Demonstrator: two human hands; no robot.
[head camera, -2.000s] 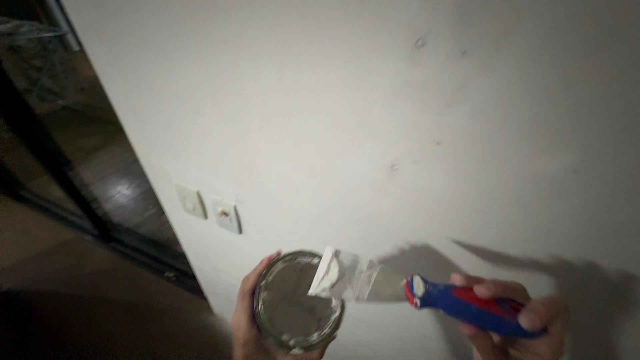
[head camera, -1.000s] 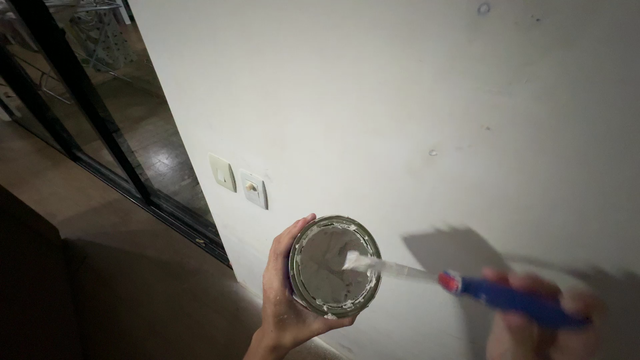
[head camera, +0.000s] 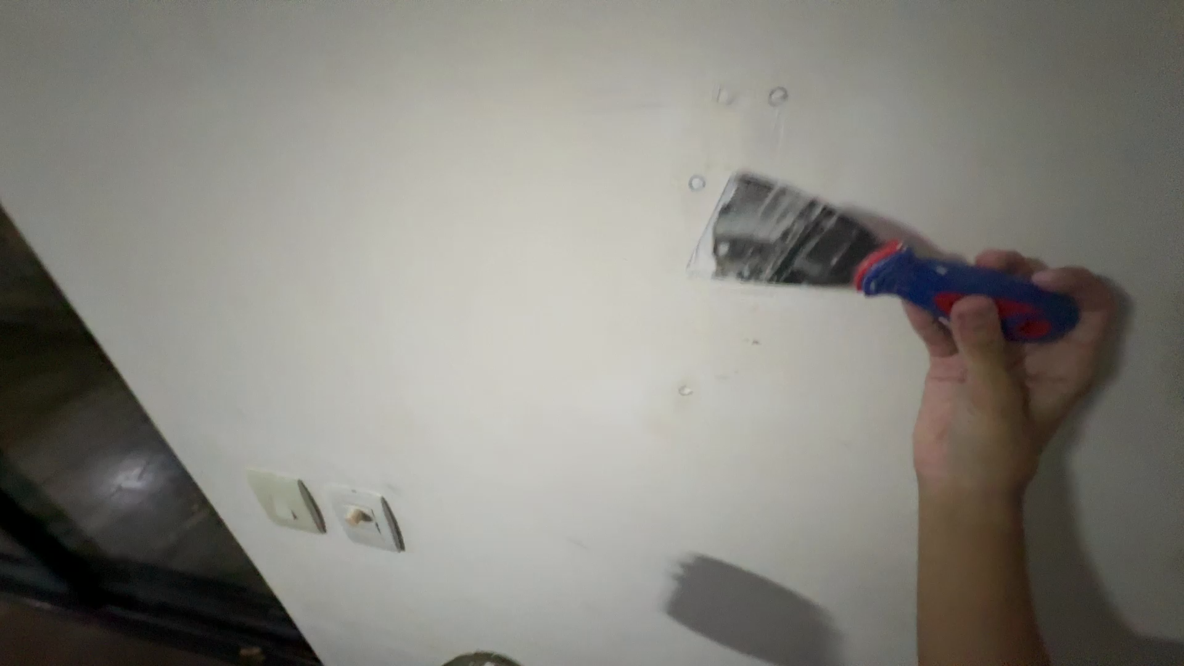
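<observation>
My right hand (head camera: 1008, 342) grips the blue and red handle of a putty knife (head camera: 795, 236), whose metal blade is smeared with white filler. The blade lies against or very close to the white wall (head camera: 462, 277), its wide edge pointing left. Just left of the blade's upper corner is a small round mark (head camera: 696, 183); another round mark (head camera: 778, 95) is above, and a small spot (head camera: 684, 390) is below. Only the top rim of the can (head camera: 483, 659) shows at the bottom edge. My left hand is out of view.
Two wall plates, a plain one (head camera: 287, 501) and one with a small protruding piece (head camera: 368, 518), sit at the lower left. Beyond the wall's slanting edge is a dark sliding door frame (head camera: 55, 564). A dark shadow falls on the lower wall.
My right hand has raised the putty knife from the can to the wall. The can and my left hand, in full view before, have mostly dropped out of the picture. The view has shifted.
</observation>
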